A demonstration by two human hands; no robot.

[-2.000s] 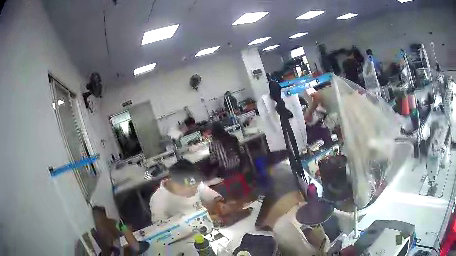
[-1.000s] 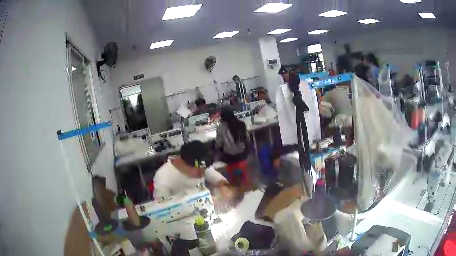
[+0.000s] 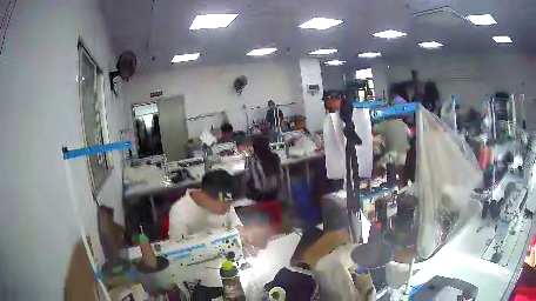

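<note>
Neither of my hands is in view. Nearest in front of me, along the bottom edge, a bottle with a yellow-green cap (image 3: 228, 271) stands upright. A small pale roll (image 3: 276, 293) lies on dark cloth (image 3: 298, 281) to its right. A large clear plastic bag (image 3: 444, 182) hangs from the blue-marked crossbar (image 3: 395, 110) of a thread stand. Dark discs and blurred dark cones are below the crossbar.
A person in a white top (image 3: 200, 214) sits bent behind a white sewing machine (image 3: 203, 253). A dark bin or tray (image 3: 445, 289) is at the bottom right. Another stand with a blue bar (image 3: 97, 150) is at left. More people and machines are further back.
The view has levelled and shifted since two seconds ago. In the last second the bottle, roll and seated person have moved slightly left and the near items slightly lower in the picture. No hand has appeared.
</note>
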